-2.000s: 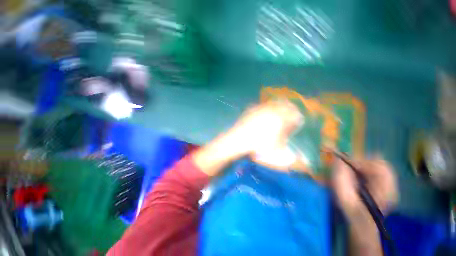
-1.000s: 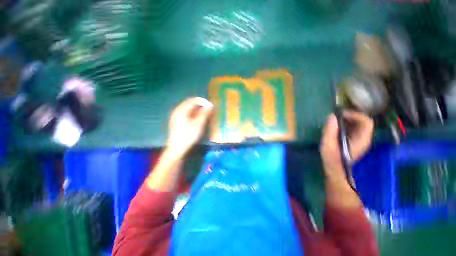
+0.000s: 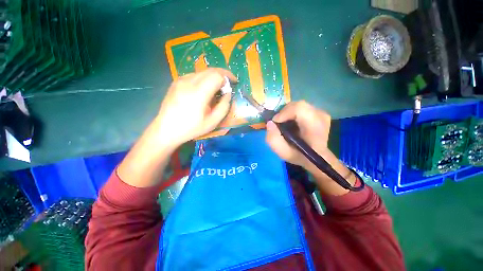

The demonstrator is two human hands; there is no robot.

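A green circuit board panel (image 3: pixel 268 50) lies in an orange fixture (image 3: pixel 283 58) at the bench's front edge. My right hand (image 3: pixel 302 129) holds a soldering iron (image 3: pixel 302 145) like a pen, its thin metal tip pointing up-left over the lower middle of the panel. My left hand (image 3: pixel 196 103) is over the left half of the panel, fingers bent and close together, with a small white wrap (image 3: pixel 226 86) at a fingertip. A thin line runs in from the left towards the left hand; whether the fingers pinch solder wire is too small to tell.
A round pot with silvery grains (image 3: pixel 385 44) stands at the right, with a cardboard piece (image 3: pixel 394 5) behind it. Stacked green boards (image 3: pixel 42 42) are at the upper left. Blue bins (image 3: pixel 370 143) holding boards are below the bench edge, right and left. White paper (image 3: pixel 17 150) lies far left.
The right hand has moved left with the iron, from beside the pot to the panel. The left hand has moved from beside the fixture onto the panel. The view has shifted and sharpened.
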